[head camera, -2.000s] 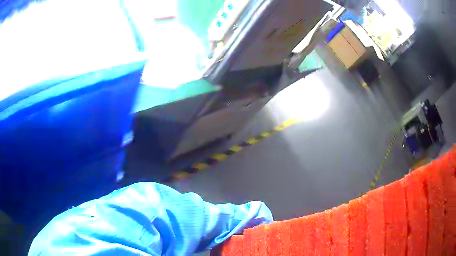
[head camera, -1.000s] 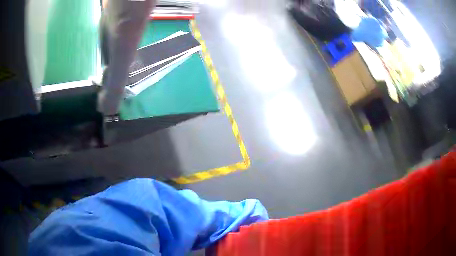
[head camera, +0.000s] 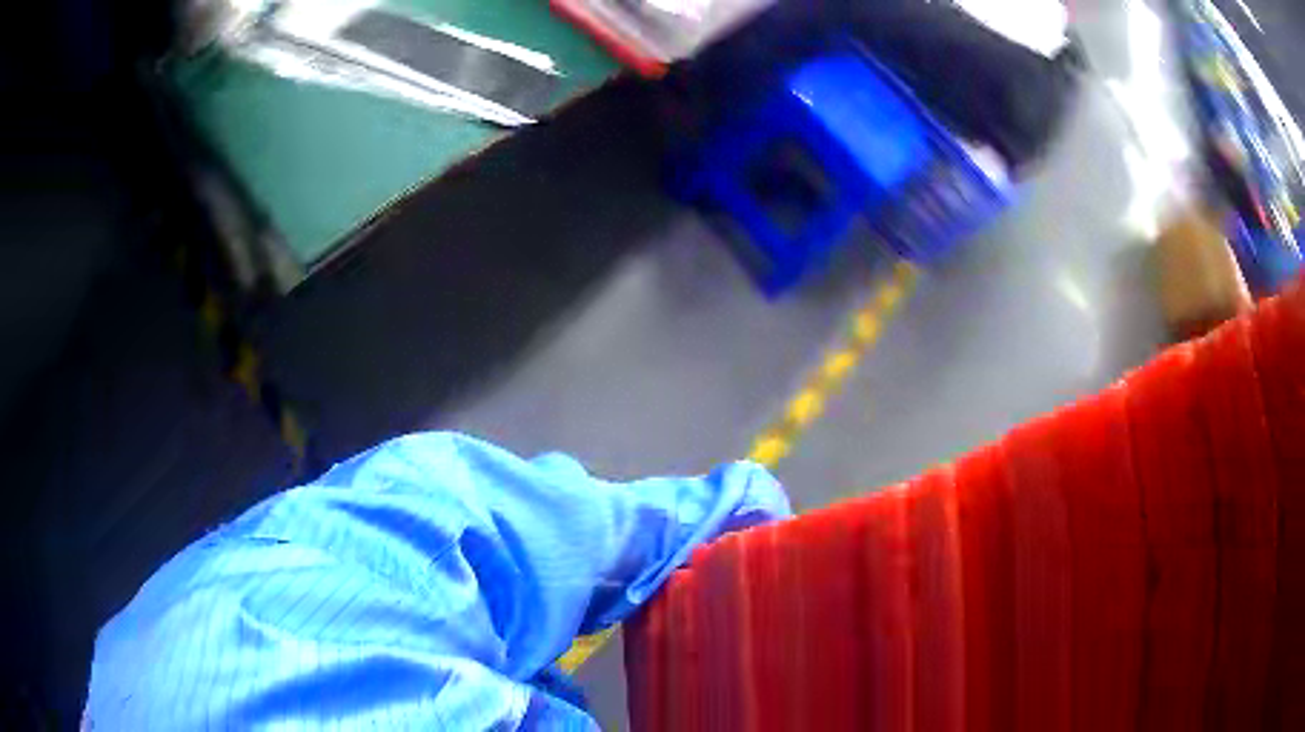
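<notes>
A thick stack of red-orange foam boards (head camera: 973, 586) fills the lower right of the view, its ridged edges facing me. My left sleeve, light blue, reaches from the lower left to the near left corner of the stack. The cuff lies against the foam. My left hand is hidden behind the cuff and the stack. My right hand is not in view.
A green bench top (head camera: 329, 157) with white and dark sheets is at the upper left. A blue plastic crate (head camera: 859, 129) stands at the upper middle, with black material behind it. Yellow tape (head camera: 830, 379) marks the grey floor. A brown box (head camera: 1199, 279) is at the right.
The view has moved along the bench; the blue crate now shows nearer, at the upper middle. The foam stack shows higher and larger. The sleeve stays against it.
</notes>
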